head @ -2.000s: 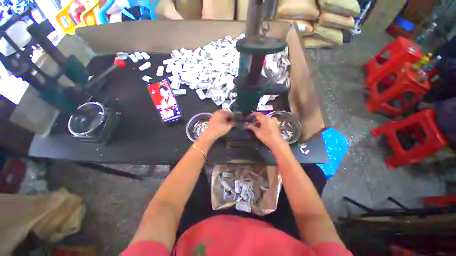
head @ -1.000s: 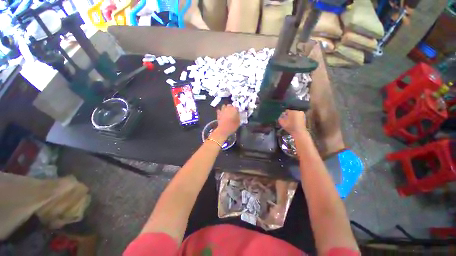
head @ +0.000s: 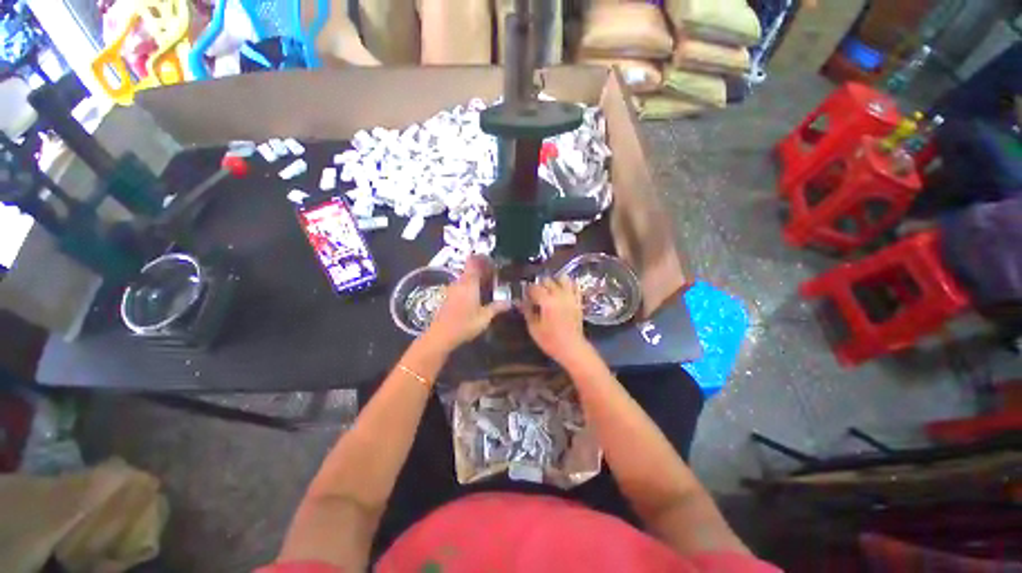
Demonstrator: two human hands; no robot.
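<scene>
My left hand [head: 460,310] and my right hand [head: 554,316] are close together at the base of the dark green hand press [head: 518,229]. A small white piece [head: 502,291] shows between them, at my left fingertips. My right fingers are bent beside it; whether they hold anything is too small to tell. The left parts bowl [head: 397,310] and right parts bowl [head: 635,297] flank my hands and hold tiny silvery parts. A large heap of white plastic pieces [head: 415,168] lies behind. The open brown box [head: 466,453] at my lap holds greyish-white pieces.
A smartphone [head: 337,245] lies left of the heap. A second press [head: 123,185] with a red-knobbed lever and a round bowl [head: 164,294] stand at left. Brown boards [head: 644,202] edge the table. Red stools [head: 885,291] stand on the floor at right.
A second ago my hands were apart, at the heap's front edge and above the right bowl. Now they are together at the press base. The camera view has also shifted.
</scene>
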